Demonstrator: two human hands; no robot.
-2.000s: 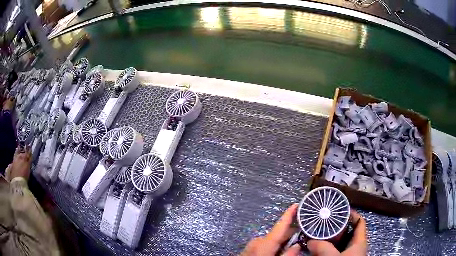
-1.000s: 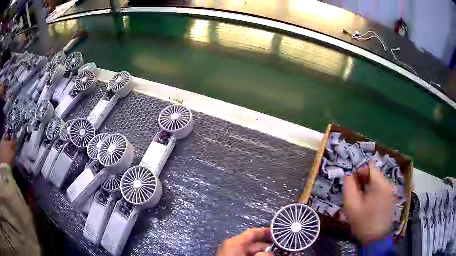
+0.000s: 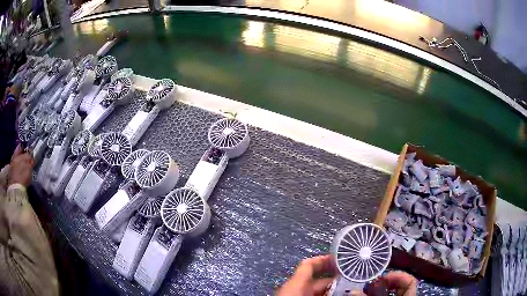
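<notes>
A pale handheld fan (image 3: 364, 252) is held at the bottom edge, its round spoked grille facing up. My left hand (image 3: 309, 278) holds it from the left, below the head. My right hand (image 3: 399, 283) is at the neck on the right side, with bent fingers, partly cut off by the bottom edge. Whether a small piece is between its fingers cannot be told. The fan's handle is mostly out of the picture. The brown cardboard parts box (image 3: 388, 193), heaped with small curved grey-white neck pieces (image 3: 437, 211), is just beyond, at the right.
Waiting fans (image 3: 184, 211) lie in overlapping rows at left on bubble wrap (image 3: 277, 202). A green belt (image 3: 323, 87) with a pale edge rail (image 3: 300, 130) runs behind. Long pale pieces (image 3: 514, 260) stand at far right. Another person's hand (image 3: 21, 166) is at left. A white cable (image 3: 453, 45) lies beyond.
My right hand went from the fan into the parts box, and is now back at the fan's neck. My left hand has kept hold of the fan. The view has shifted.
</notes>
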